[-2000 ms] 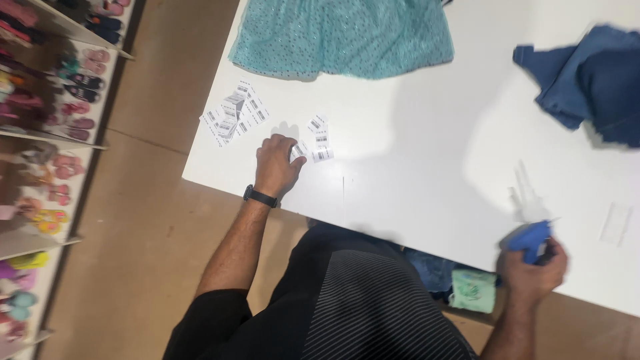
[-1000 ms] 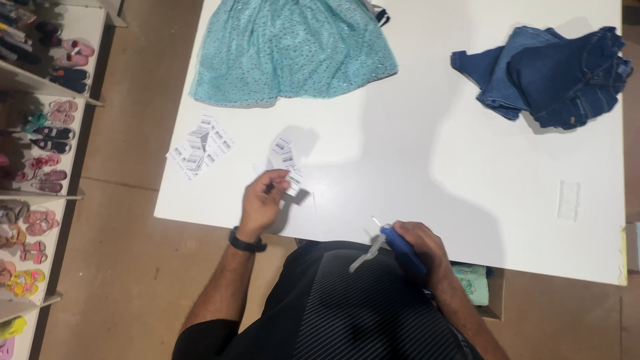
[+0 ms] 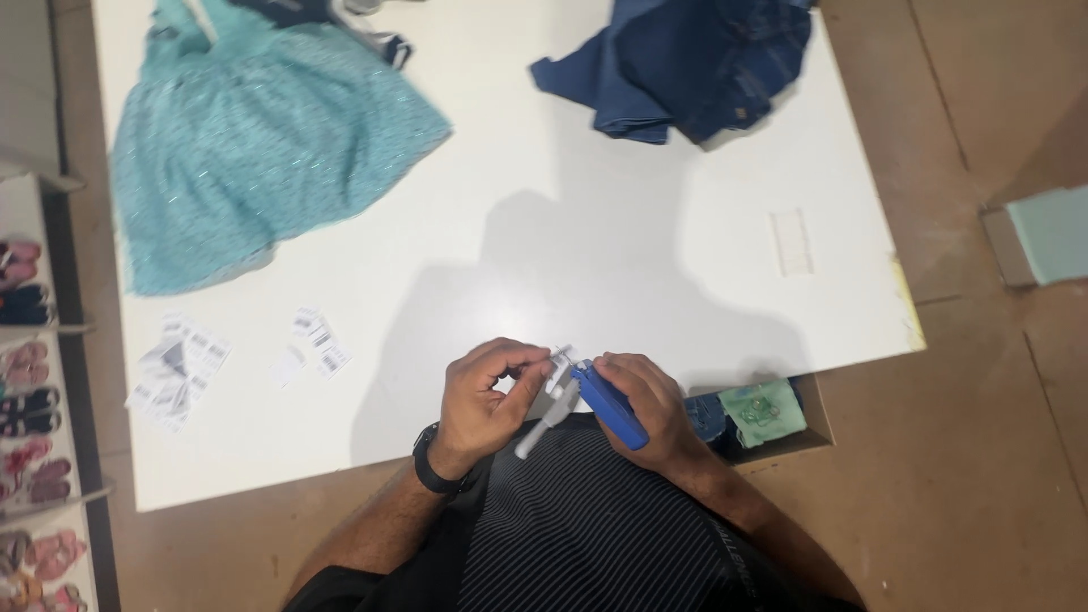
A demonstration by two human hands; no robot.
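Note:
My left hand (image 3: 491,395), with a black wristband, pinches a small printed tag (image 3: 559,364) between thumb and fingertips. My right hand (image 3: 650,406) is closed around a blue tagging gun (image 3: 610,406), its tip against the tag. White plastic tag fasteners (image 3: 548,421) hang from the gun over my black striped shirt. Printed paper labels (image 3: 321,340) lie on the white table to the left, and a larger pile of labels (image 3: 177,372) is near its left edge. A turquoise glittery dress (image 3: 272,144) is spread at the upper left.
Dark blue denim garments (image 3: 680,68) lie at the table's (image 3: 476,255) top right. A clear plastic strip (image 3: 791,242) is to the right. Below the front edge, a box (image 3: 816,416) holds a green garment (image 3: 763,412) and denim. Shelves of small shoes (image 3: 30,416) stand at the left.
My left hand has left the labels on the table, bringing a tag to the tagging gun. My right hand has moved left with the gun, and both hands now meet before my chest.

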